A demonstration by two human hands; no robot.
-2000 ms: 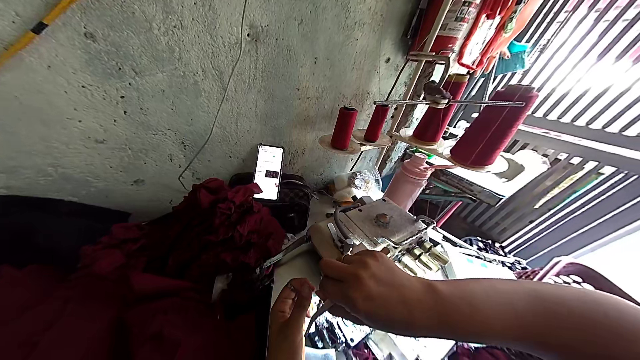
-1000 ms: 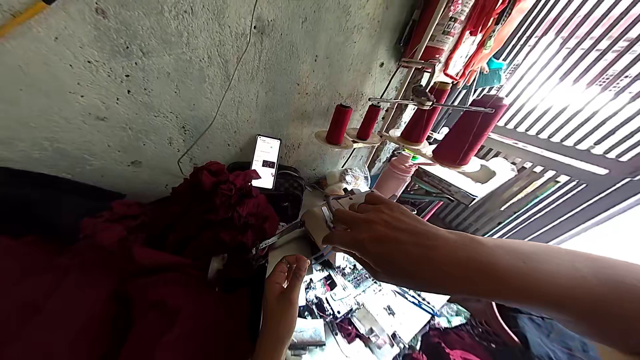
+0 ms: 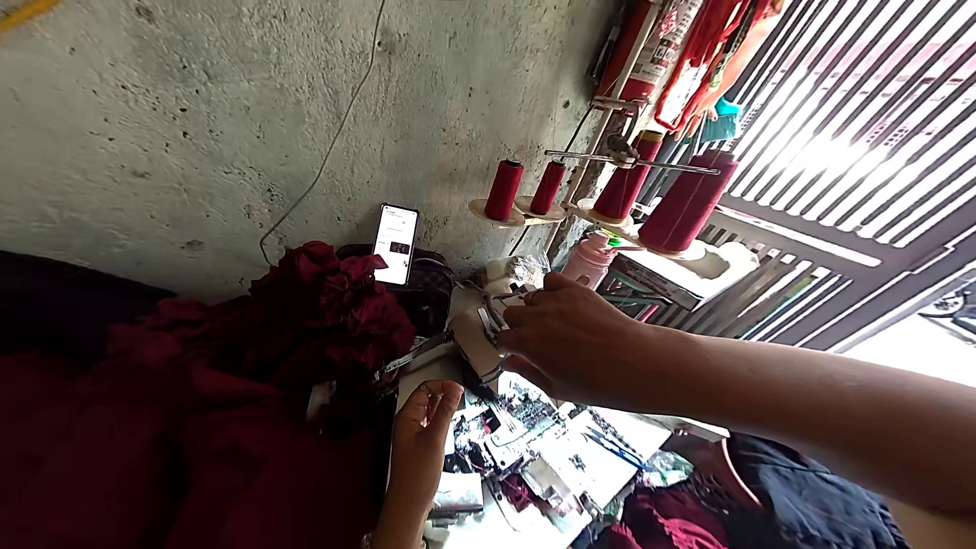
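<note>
My right hand (image 3: 549, 332) reaches over the upper part of an overlock sewing machine (image 3: 476, 343), its fingers bent against the machine's head; whether they grip a part is hidden. Lower and to the left, my left hand (image 3: 431, 412) is raised beside the machine with thumb and forefinger pinched together; anything between them is too small to tell. Below both hands lie the machine's exposed lower parts (image 3: 503, 427), brightly lit. Maroon thread cones (image 3: 686, 202) and smaller maroon spools (image 3: 504, 191) stand on the thread stand behind the machine.
Bunched maroon fabric (image 3: 328, 313) fills the left. A lit smartphone (image 3: 395, 244) leans near the concrete wall (image 3: 229, 114). A pink bottle (image 3: 589, 261) stands behind the machine. Dark and maroon cloth (image 3: 679, 518) lies at lower right, and a slatted metal gate (image 3: 823, 168) stands beyond.
My right hand has moved up over the machine's head, which it was beside two seconds ago. The two hands, close together then, are now farther apart. More of the lower machine parts shows.
</note>
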